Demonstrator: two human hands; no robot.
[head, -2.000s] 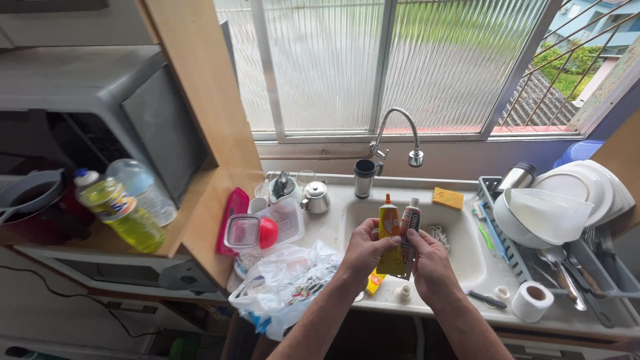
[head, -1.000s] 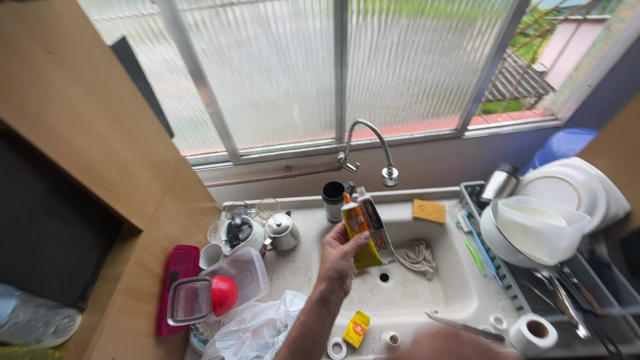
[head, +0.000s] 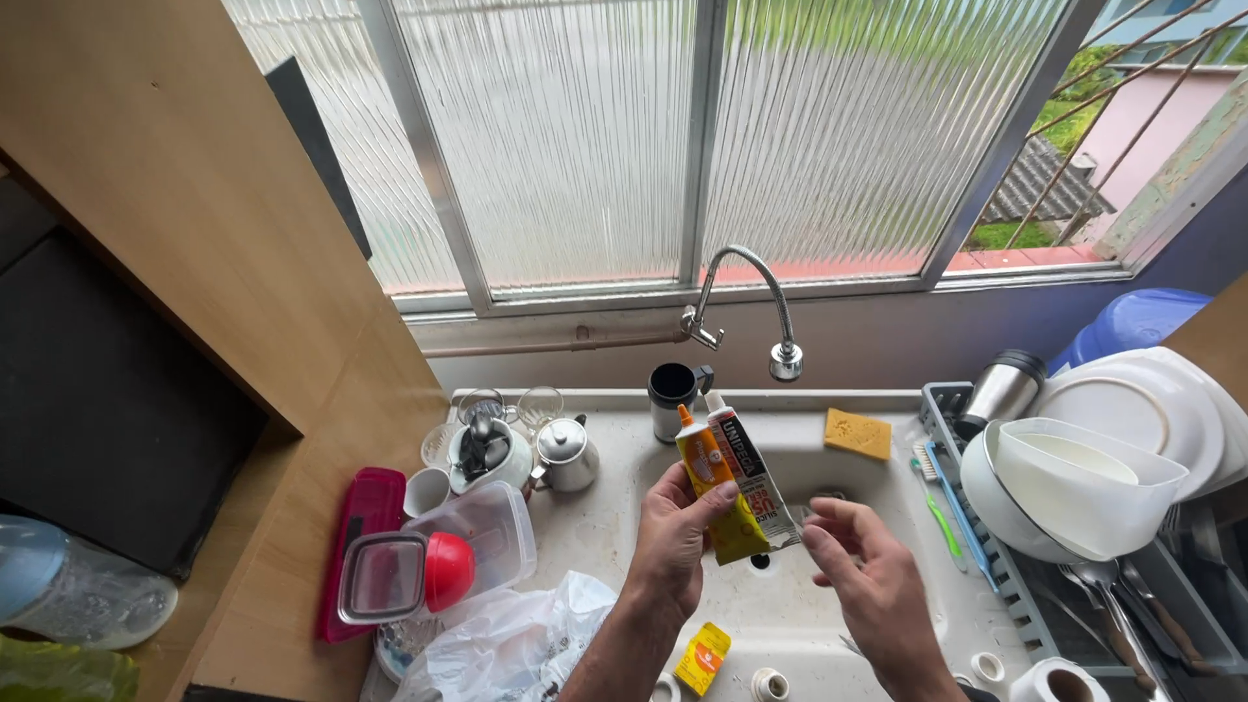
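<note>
Two squeeze tubes are held side by side over the sink (head: 829,604) in my left hand (head: 678,536). One is a yellow tube (head: 736,531) with an orange nozzle; the other is a white and black silicone tube (head: 756,468) with a pale cap. My right hand (head: 863,575) is just right of the tubes' lower ends, fingers curled; whether its fingertips touch the white tube's corner is unclear. A small yellow box (head: 703,659) lies on the sink's front rim beside white plastic fittings (head: 769,684). Behind the tubes stands a steel mug (head: 671,414).
A flexible faucet (head: 786,361) arches over the sink, with a sponge (head: 858,434) on its back edge. Left are a metal teapot (head: 565,455), plastic containers (head: 382,577) and a plastic bag (head: 507,639). A dish rack (head: 1024,614) holds bowls, plates and cutlery at right.
Both hands were on the tubes two seconds ago; one second ago only my left hand held them, with my right hand low near the front edge. My right hand is now up beside the tubes.
</note>
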